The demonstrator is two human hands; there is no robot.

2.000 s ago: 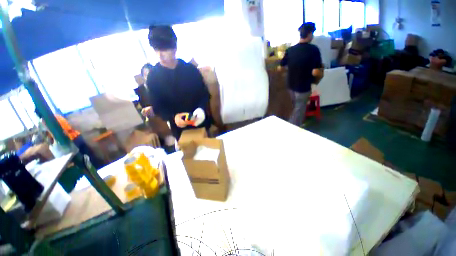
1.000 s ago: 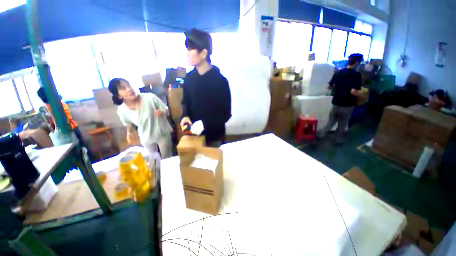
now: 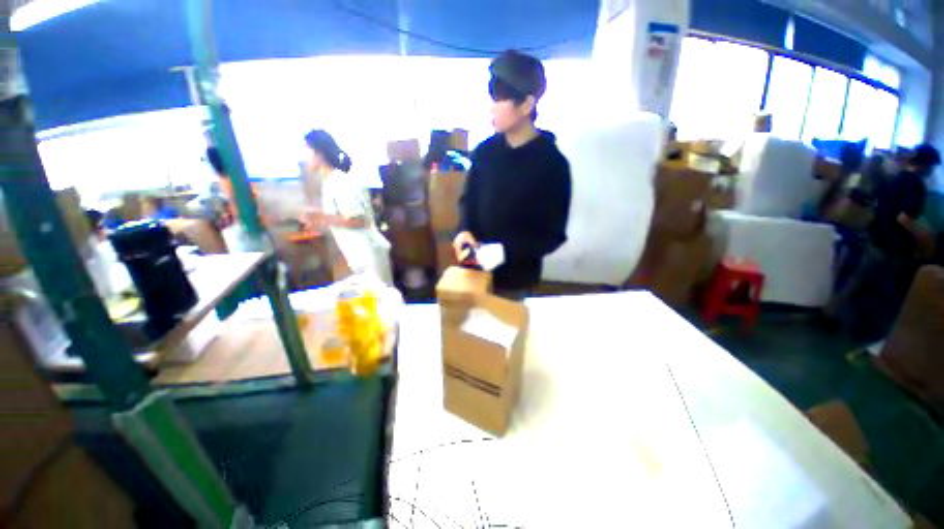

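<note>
A small brown carton (image 3: 478,377) stands upright on the pale-topped table (image 3: 590,444), its top open. Something white (image 3: 489,329) shows inside its top; I cannot tell if it is foam or a bag. A second, smaller carton (image 3: 463,284) is right behind it. A white sheet (image 3: 761,480) lies at the table's near right. Neither my left hand nor my right hand is in the picture.
A person in black (image 3: 518,196) stands across the table holding a small dark tool. Yellow tape rolls (image 3: 359,329) stand at the left. A black mug (image 3: 153,271) is on a side bench. Green posts (image 3: 176,460) and a dark green belt (image 3: 326,449) are near left. A red stool (image 3: 733,292) stands beyond.
The view has swung left, so the table and cartons sit further right in the picture. The person in light clothing has turned and moved away. The person in black has turned their head.
</note>
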